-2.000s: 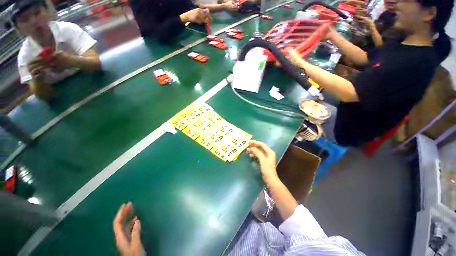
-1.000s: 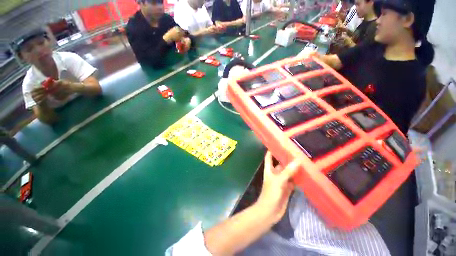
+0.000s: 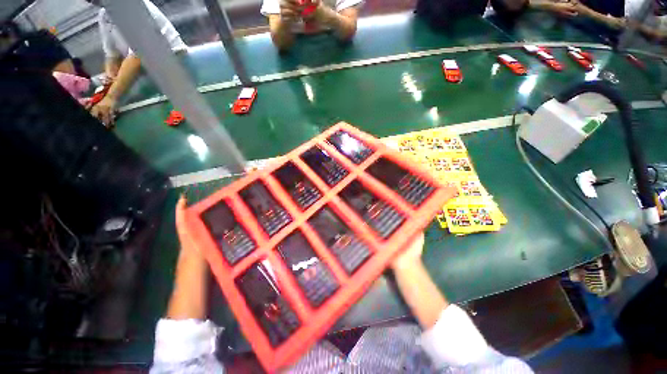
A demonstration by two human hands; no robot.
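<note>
A red-orange phone tray [image 3: 336,191] with two rows of slots, filled with black keypad phones [image 3: 292,184], is held tilted above the green bench in front of me. My left hand [image 3: 189,241] holds its left edge, with the fingers partly behind it. My right hand [image 3: 409,257] holds the right side from below, mostly hidden by the tray. Yellow label sheets [image 3: 468,182] lie on the bench behind and right of the tray, partly covered by it.
Red phones [image 3: 244,101] lie along the green conveyor [image 3: 351,98]. A white box [image 3: 559,130] with a black hose and cable stands at right. Black casing with loose wires [image 3: 66,182] is at left. A brown box [image 3: 523,318] is below the bench edge. People sit across the line.
The view has turned left. The filled tray has moved from the right to over the bench in front of me. My left hand now shows on its left edge.
</note>
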